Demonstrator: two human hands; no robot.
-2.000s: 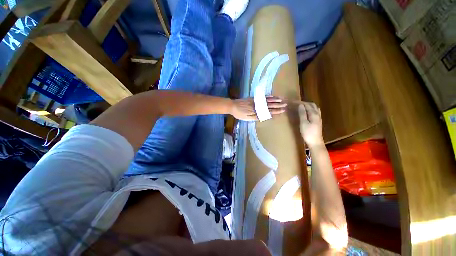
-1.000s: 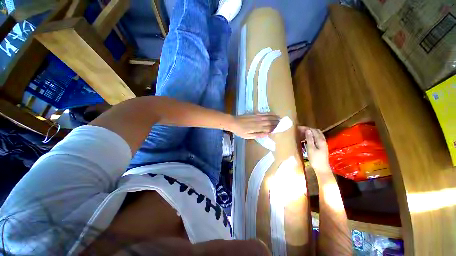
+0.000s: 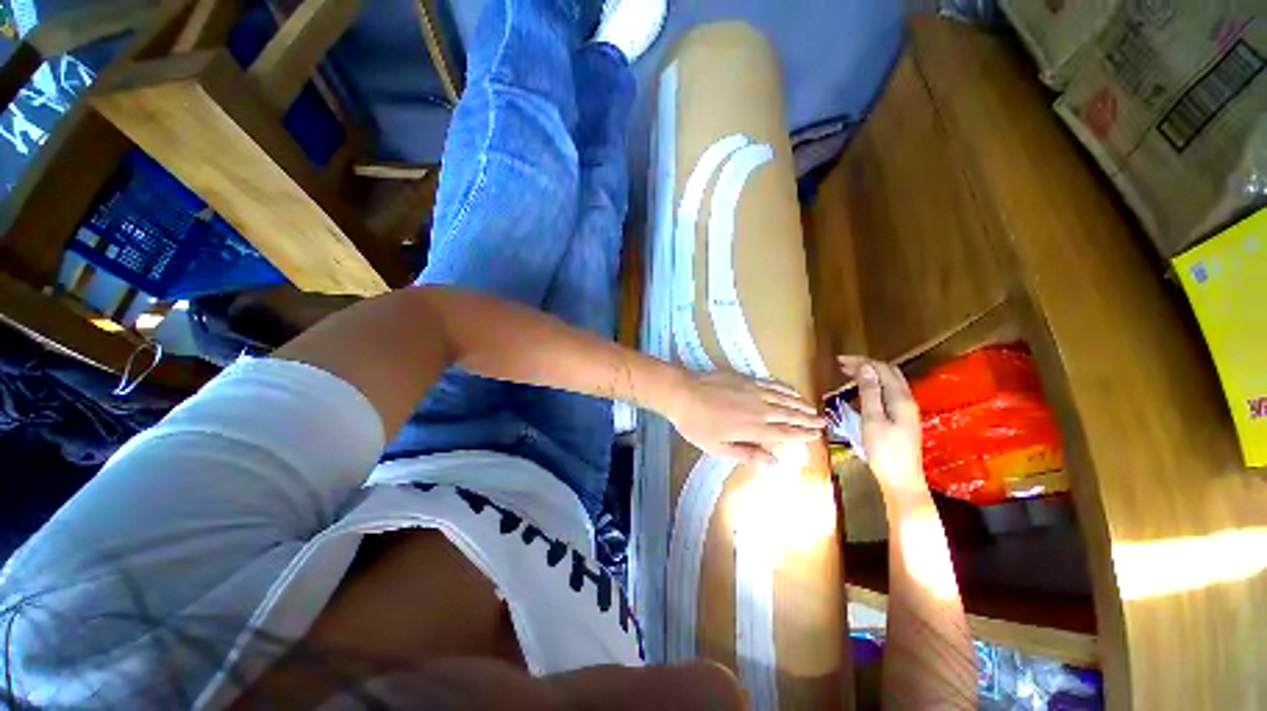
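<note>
The brown paper roll lies lengthwise beside my legs. Two curved white pattern strips lie side by side on its upper part; the inner strip runs down to my left hand. My left hand lies flat on the roll, palm down, fingers spread towards the right edge; what is under it is hidden. My right hand is beside the roll's right edge, with a small pale piece between thumb and fingers. Another curved strip and a straight strip lie lower down.
A wooden table or cabinet stands to the right, with a red plastic bag in its opening. Cartons and a yellow item are at the upper right. A wooden stool frame is at the left, beside my jeans-clad legs.
My left hand has moved down the roll and lies flat. The white piece that was over its fingers is no longer seen there. The pale piece now shows at my right fingers.
</note>
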